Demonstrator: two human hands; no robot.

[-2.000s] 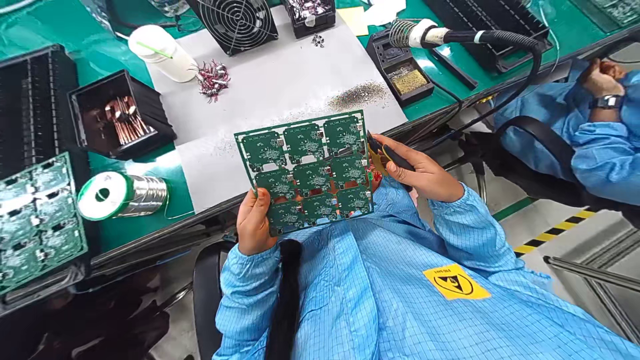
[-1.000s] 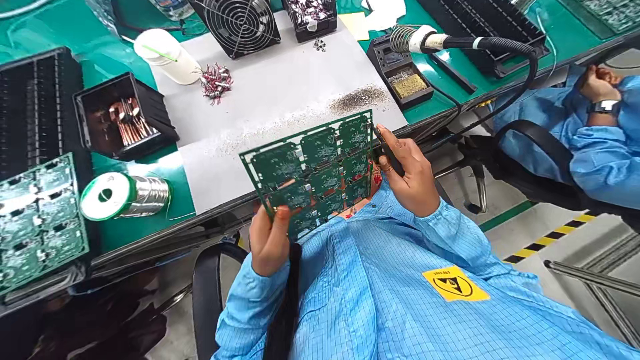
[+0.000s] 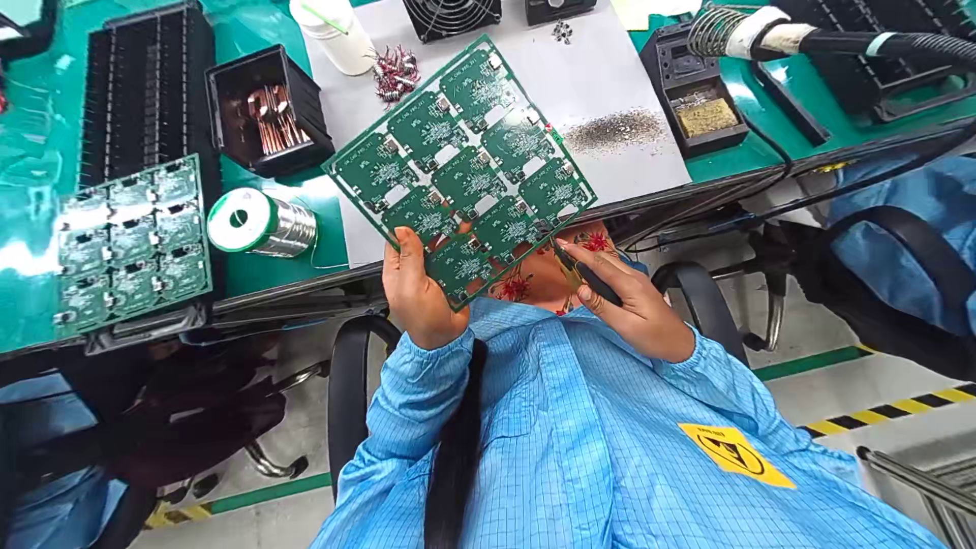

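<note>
A green panel of several joined circuit boards (image 3: pixel 488 164) is held up at a slant over the bench's front edge. My left hand (image 3: pixel 419 293) grips its lower left edge, thumb on the face. In my right hand (image 3: pixel 637 305) is a pair of cutters or pliers with dark and yellow handles (image 3: pixel 583 271), its tip at the panel's lower right edge. Beyond the panel, small dark clippings (image 3: pixel 618 131) lie scattered on a pale sheet (image 3: pixel 663 171). Small red-and-silver components (image 3: pixel 395 74) are heaped near a white bottle (image 3: pixel 335 38).
To the left are a second board panel (image 3: pixel 133 244) on a black rack (image 3: pixel 149 91), a solder wire spool (image 3: pixel 263 223) and a black bin (image 3: pixel 267 110) of copper-coloured parts. A soldering iron holder (image 3: pixel 698 91) and cable (image 3: pixel 869 42) are at right. A fan (image 3: pixel 454 15) stands behind.
The panel has turned and tilted, its face now showing more fully than one second ago. My left hand is still on its edge, and my right hand has the tool at its lower right edge.
</note>
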